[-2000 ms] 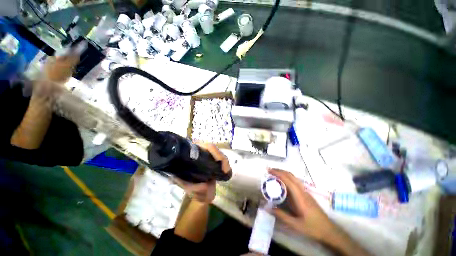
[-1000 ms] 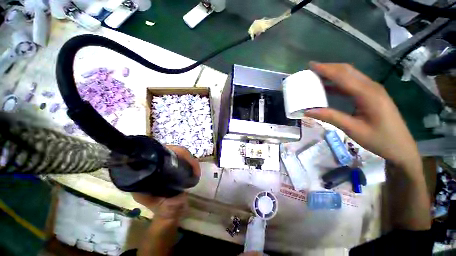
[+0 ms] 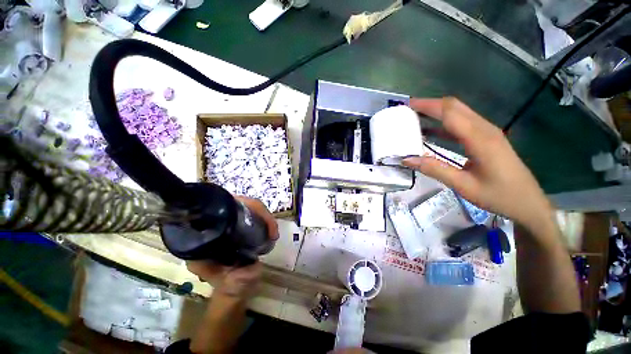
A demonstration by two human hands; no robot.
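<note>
My left hand [image 3: 232,273] is closed around the black electric screwdriver [image 3: 207,225], left of centre; its nose is hidden. My right hand [image 3: 484,162] has thumb and finger at the right side of a short white cylinder [image 3: 396,135], over the right part of the grey-white metal screw feeder [image 3: 363,174]. Whether the cylinder rests on the feeder is unclear. A white device body [image 3: 351,321] stands at the bottom centre, its round spoked head [image 3: 364,278] up; a skin-coloured bit shows at its cut-off lower end.
A carton of small white parts [image 3: 249,162] stands left of the feeder, with loose purple-pink parts [image 3: 149,117] beyond. Light-blue packets [image 3: 450,273] and a blue cylinder [image 3: 495,245] lie at right. A black cable [image 3: 297,66] crosses above. A floor carton [image 3: 128,304] holds white pieces.
Since one second ago my right hand has moved left and slightly down with the white cylinder, further over the feeder. Two seconds ago that hand was at the device's head.
</note>
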